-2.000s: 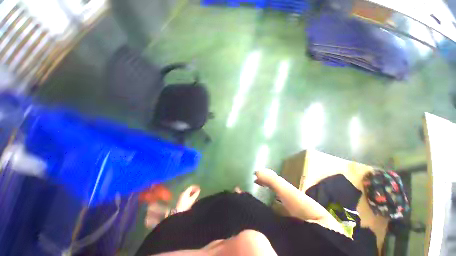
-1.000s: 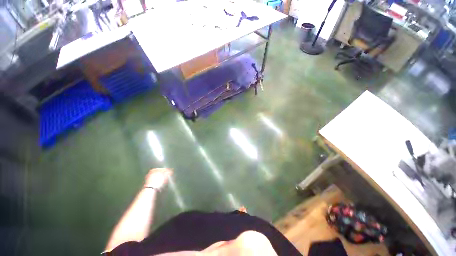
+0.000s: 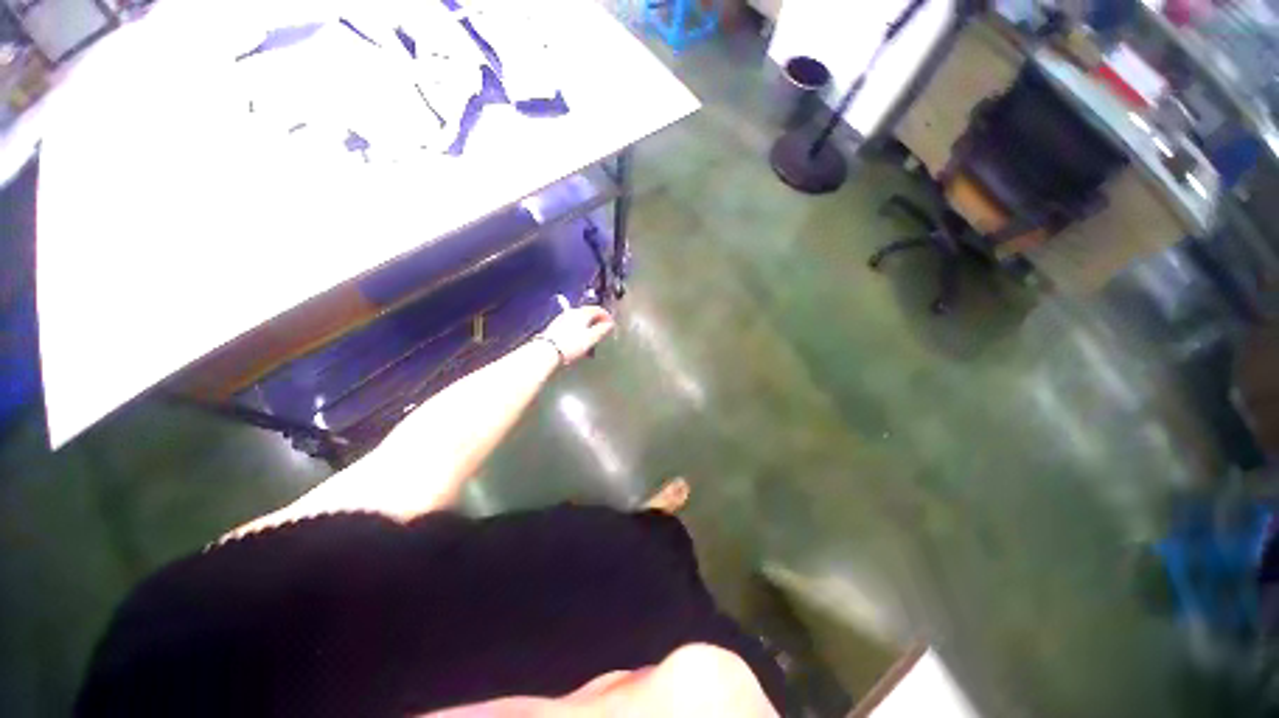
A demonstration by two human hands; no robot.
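My left hand [image 3: 578,334] is stretched forward over the green floor, just right of the near side of a white-topped table [image 3: 281,239]. A thin band is on its wrist. The hand is small and blurred; its fingers look partly curled, and I see no clear object in it. My right hand is not in view. Dark cloth scraps [image 3: 484,105] lie on the white tabletop. A purple covered bundle [image 3: 533,281] sits on the shelf below it.
A dark bin [image 3: 802,77] and a round black stand base [image 3: 809,161] are on the floor ahead. A wheeled chair [image 3: 1031,161] stands by a desk at upper right. A blue object [image 3: 1213,561] is at the right. A pale table corner [image 3: 926,690] shows at the bottom.
The white table now fills the upper left and is closer. My left hand has moved forward and right. The floral item and most of the right-hand table have left the view.
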